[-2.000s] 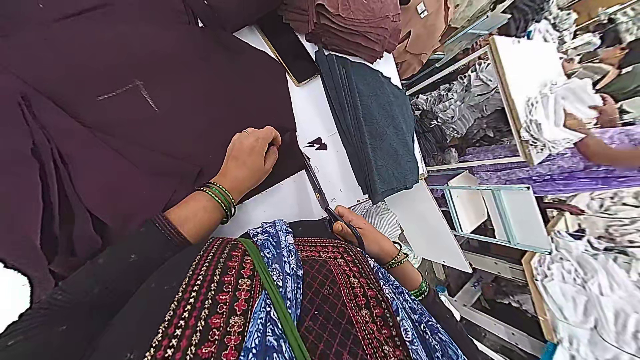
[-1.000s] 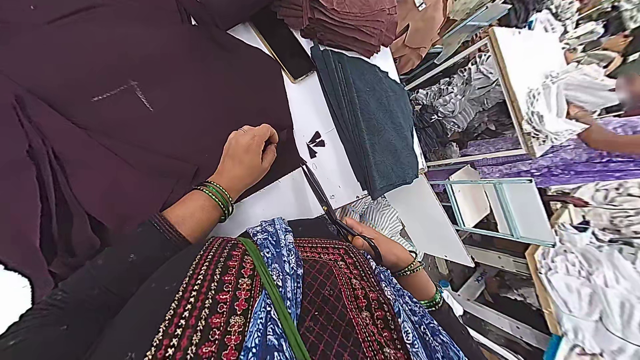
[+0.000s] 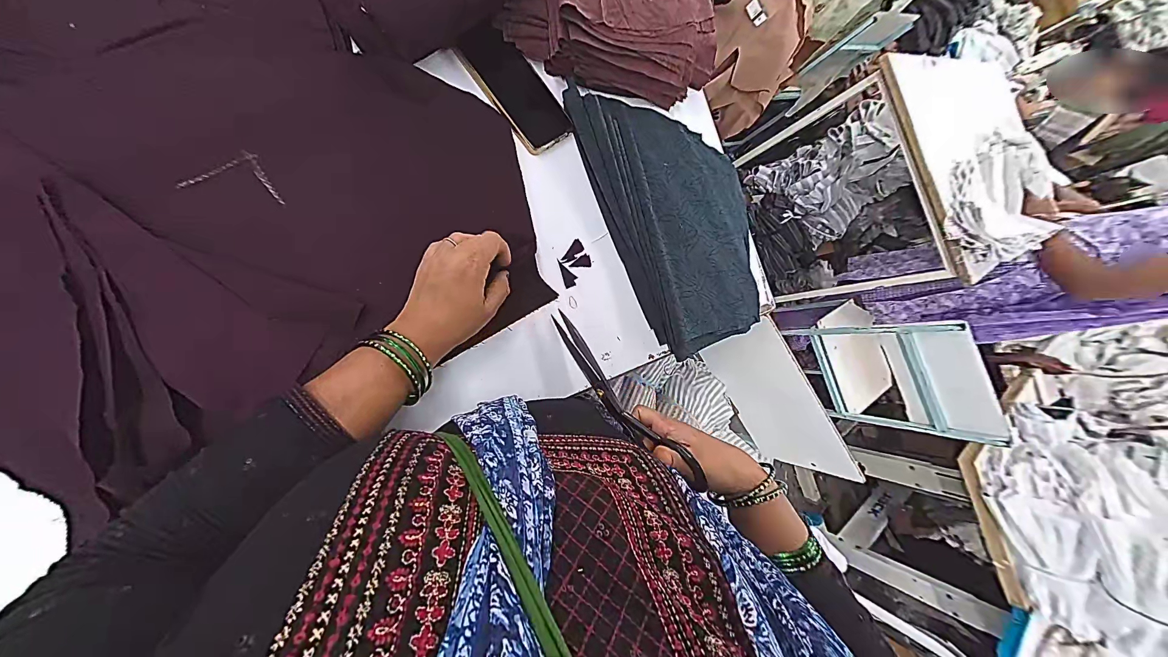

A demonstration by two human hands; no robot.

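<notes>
Dark maroon fabric (image 3: pixel 383 182) with a chalk corner mark lies over the left of the white table. My left hand (image 3: pixel 456 287) has its fingers closed on this fabric near its right edge. In my right hand (image 3: pixel 703 447) are black-handled scissors (image 3: pixel 598 379), gripped by the handles; their blades point up and left, tips just off the fabric's corner and slightly apart. Small dark fabric scraps (image 3: pixel 573 260) lie on the table just right of the fabric's edge.
A stack of dark teal cloth pieces (image 3: pixel 684 228) lies at the table's right, with a phone (image 3: pixel 525 100) and a maroon cloth stack (image 3: pixel 630 46) above. Beyond stand a white board (image 3: pixel 958 137) with pale cloth, a person's arm (image 3: pixel 1095 269) and piled white garments (image 3: pixel 1077 511).
Two seconds ago the scissors lay along the fabric's edge; now they are lower, off its corner. My right hand has moved down and right with them. The small scraps have spread slightly.
</notes>
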